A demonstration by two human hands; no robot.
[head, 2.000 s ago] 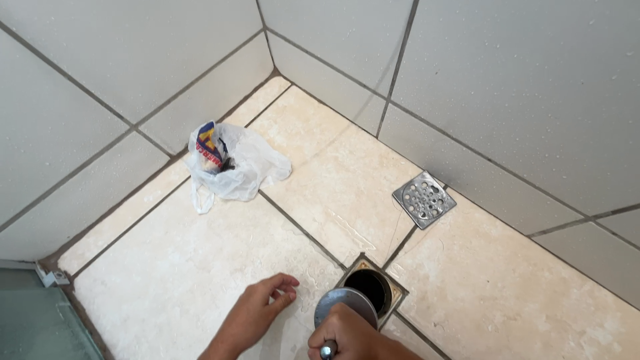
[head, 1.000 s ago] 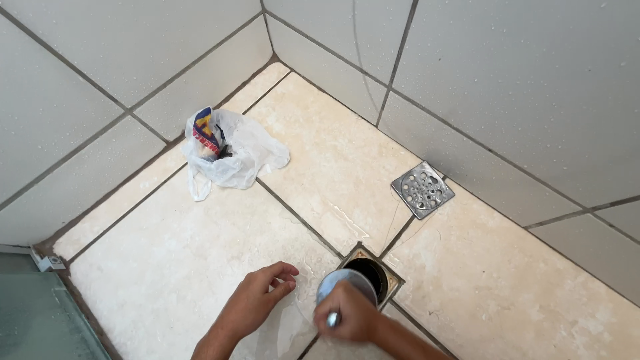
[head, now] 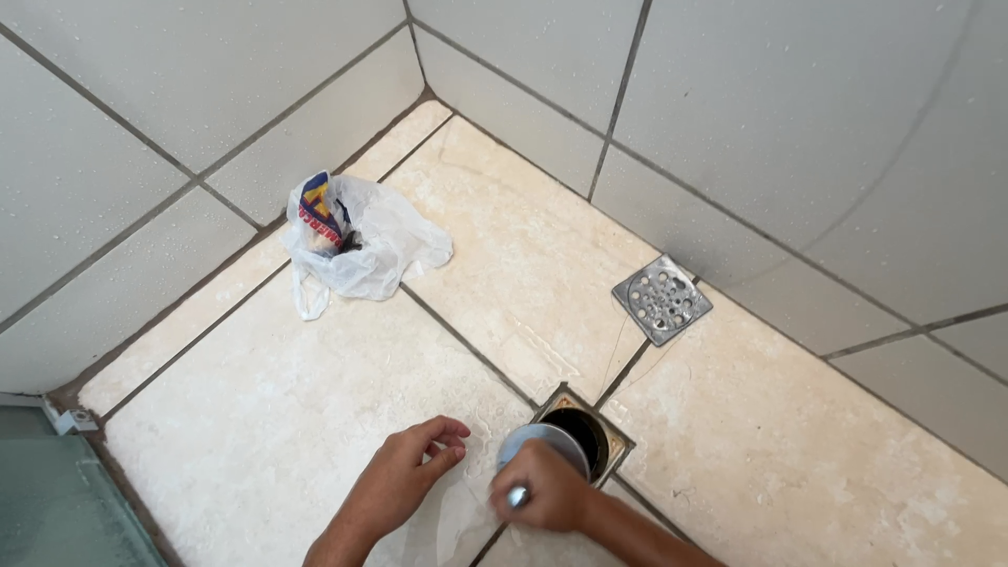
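Note:
My right hand (head: 543, 490) is closed around a metal handle (head: 517, 496), whose rounded end shows at the fist. Beyond the fist a round grey disc or cup (head: 543, 435), partly hidden by the hand, overlaps the near left side of the open floor drain (head: 618, 435). Whether the handle and the round piece are joined is hidden. My left hand (head: 409, 465) hovers over the tiles to the left of the drain, fingers curled and apart, holding nothing. A square metal drain grate (head: 663, 299) with round holes lies beyond the drain, near the right wall.
A crumpled white plastic bag (head: 386, 236) with a printed wrapper and dark matter in it lies near the left wall. Wet tiled walls (head: 504, 79) meet in the far corner. A glass panel (head: 71, 496) stands at lower left. Thin hairs lie between grate and drain.
My right hand and the round grey piece have shifted slightly at the drain's near left side. My left hand, the bag and the grate have stayed about where they were.

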